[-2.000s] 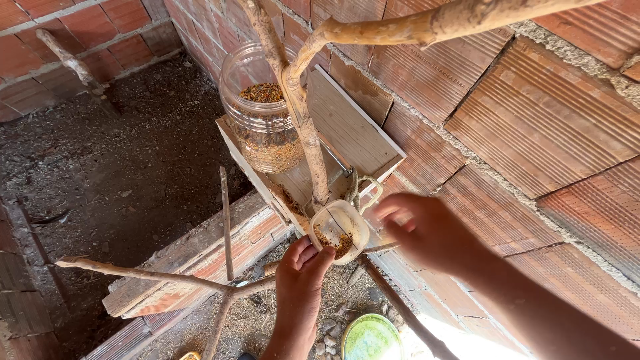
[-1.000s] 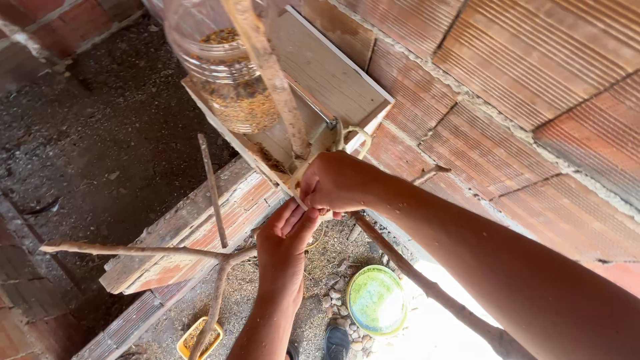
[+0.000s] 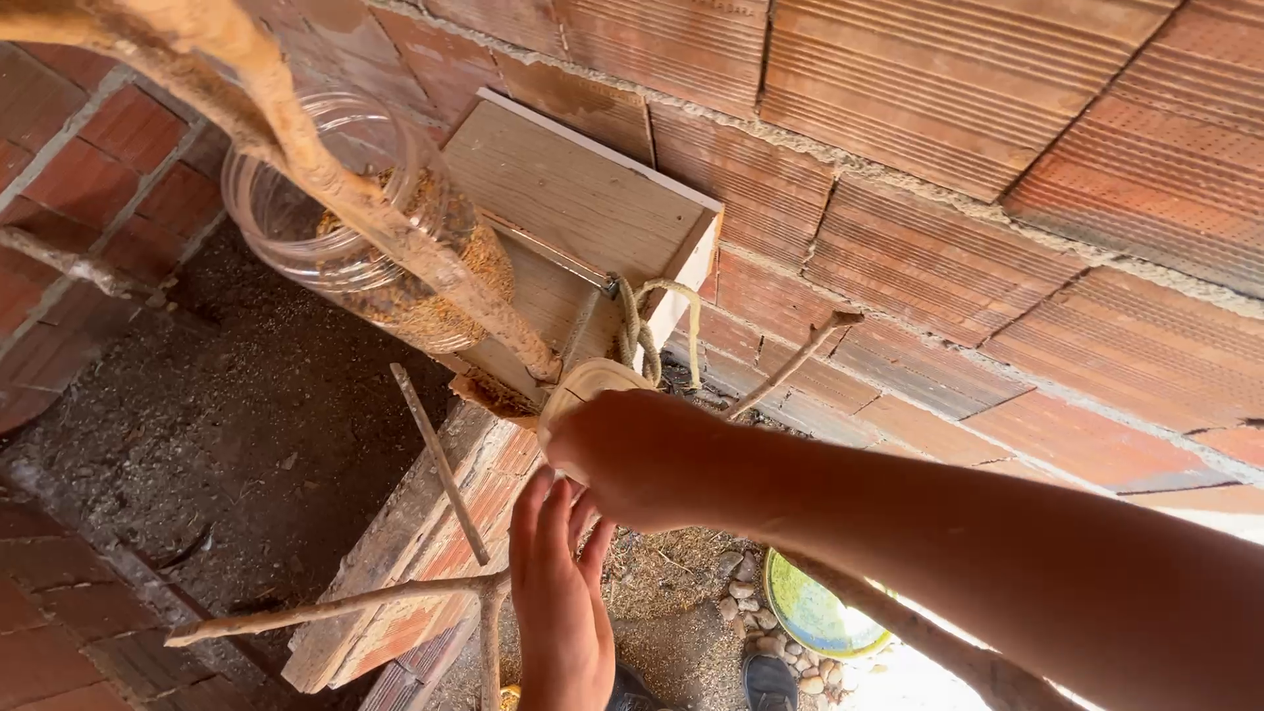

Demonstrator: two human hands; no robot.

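A small pale plastic cup (image 3: 585, 380) sits beside the foot of an upright branch (image 3: 395, 232), at the corner of a wooden box (image 3: 573, 178). My right hand (image 3: 642, 454) is over the cup and covers most of it; its fingertips are hidden, so its hold cannot be told. Just below, my left hand (image 3: 563, 583) has its fingers extended and apart, near the underside of the right hand. Behind the branch, a clear plastic jar (image 3: 365, 227) partly full of mixed seed stands on the box. A knotted rope (image 3: 637, 326) hangs at the box's edge.
A hollow-brick wall (image 3: 918, 247) runs along the right. Forked branches (image 3: 346, 604) cross at lower left, and another branch (image 3: 795, 365) juts out right of the rope. On the ground are a green round dish (image 3: 820, 602), stones (image 3: 741, 592) and a shoe (image 3: 768, 681).
Two seconds ago the right hand was apart from the cup, and seed showed in it; now that hand covers it. The left hand's fingers have spread and come away from the right hand since one second ago.
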